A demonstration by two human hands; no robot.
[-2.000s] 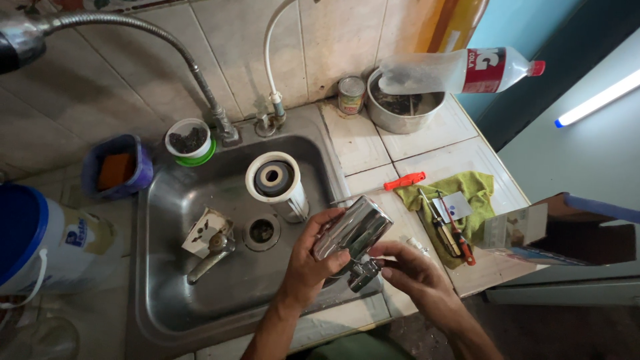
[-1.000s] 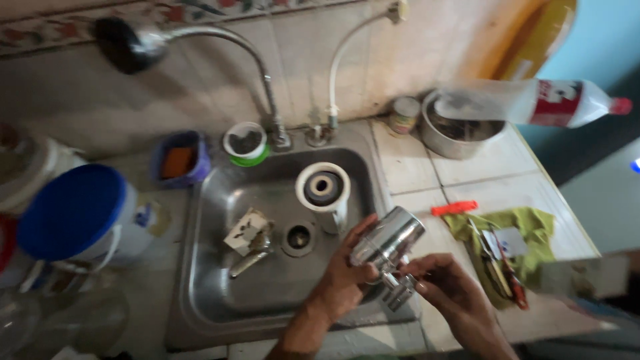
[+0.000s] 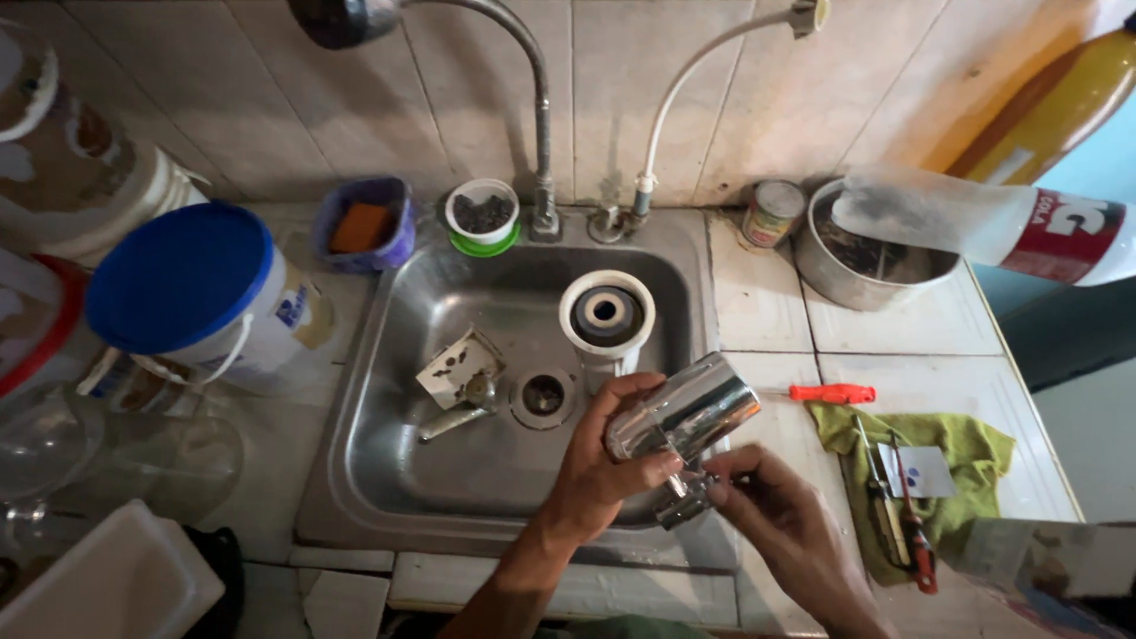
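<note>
My left hand (image 3: 603, 461) is closed around a chrome cylindrical housing (image 3: 697, 404), held tilted above the sink's front right edge. A small chrome valve fitting (image 3: 685, 499) juts from its lower side. My right hand (image 3: 763, 497) pinches the side of this fitting with thumb and fingertips. Behind them, a white cylindrical filter housing (image 3: 607, 311) with a dark ringed insert stands in the steel sink (image 3: 453, 311). Left of the drain (image 3: 542, 399) lie a stained white card or box piece (image 3: 460, 366) and a metal faucet part (image 3: 457, 419).
An orange-handled screwdriver (image 3: 832, 393) and a green cloth (image 3: 967, 444) with tools lie on the tiled counter at right. Farther back are a tin can (image 3: 772, 213), a metal pot (image 3: 874, 284) and a plastic bottle (image 3: 994, 226). A blue-lidded bucket (image 3: 182, 275) stands at left.
The view has shifted, bringing more of the left counter into sight. Both hands keep hold of the chrome housing and its fitting.
</note>
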